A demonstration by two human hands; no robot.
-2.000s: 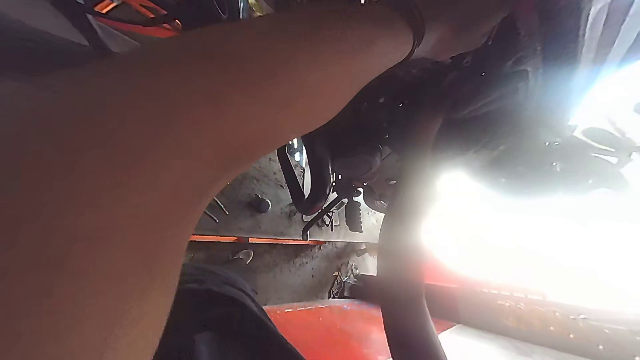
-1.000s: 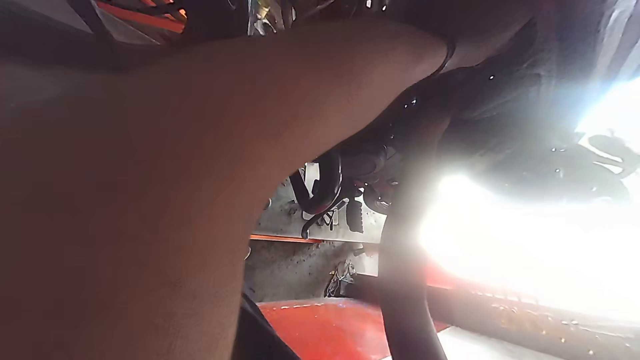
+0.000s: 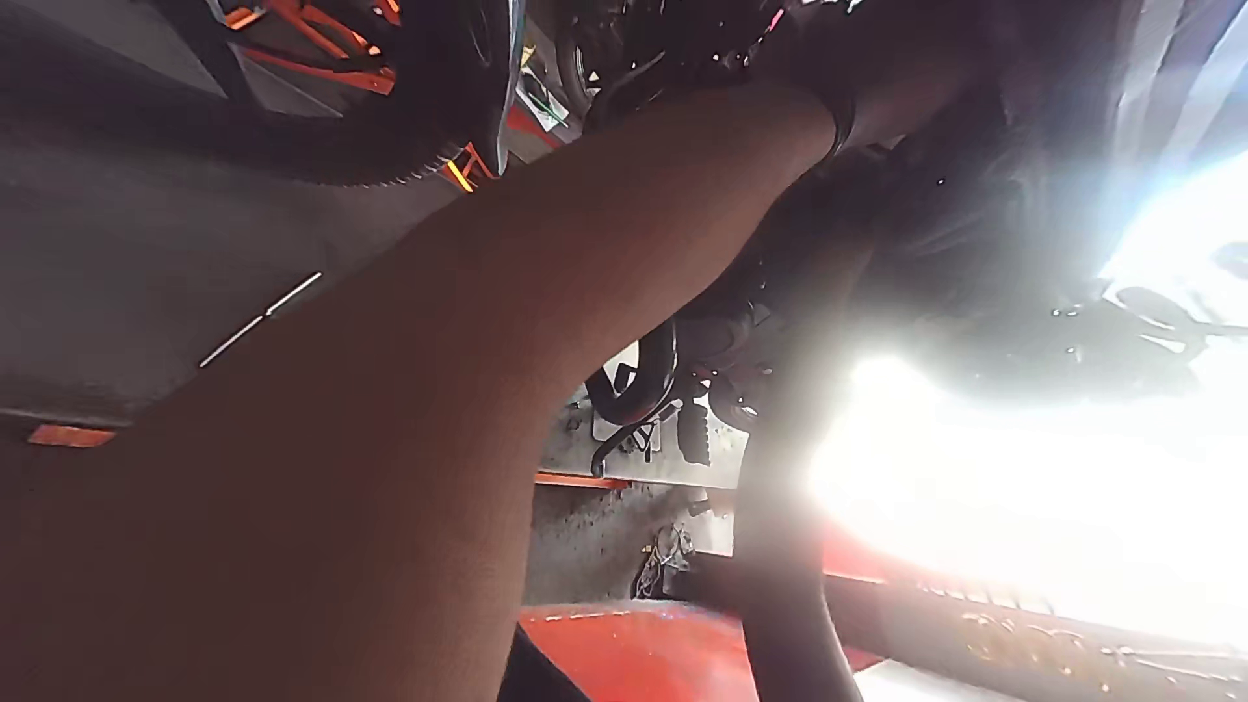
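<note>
My left forearm crosses the view from the lower left to the upper right, with a dark band at its wrist. Beyond the band my left hand [image 3: 921, 83] reaches into the shadowed parts of a motorcycle [image 3: 936, 234]; its fingers and whatever they touch are too dark to make out. My right forearm rises from the bottom, right of centre, into the same dark area, where my right hand is hidden by shadow and glare. Between the forearms show a curved black pipe [image 3: 648, 380], a ribbed footpeg [image 3: 694, 434] and a lever beside it.
A black tyre [image 3: 341, 146] and orange metal frames [image 3: 322, 44] stand at upper left. A thin metal rod [image 3: 261, 319] lies on the grey floor. Below the footpeg are an orange strip [image 3: 585, 481] and a red surface [image 3: 634, 648]. Strong glare hides much of the right side.
My left forearm covers less of the upper left, where the tyre and the floor with the thin rod now show. My right forearm has stayed about where it was.
</note>
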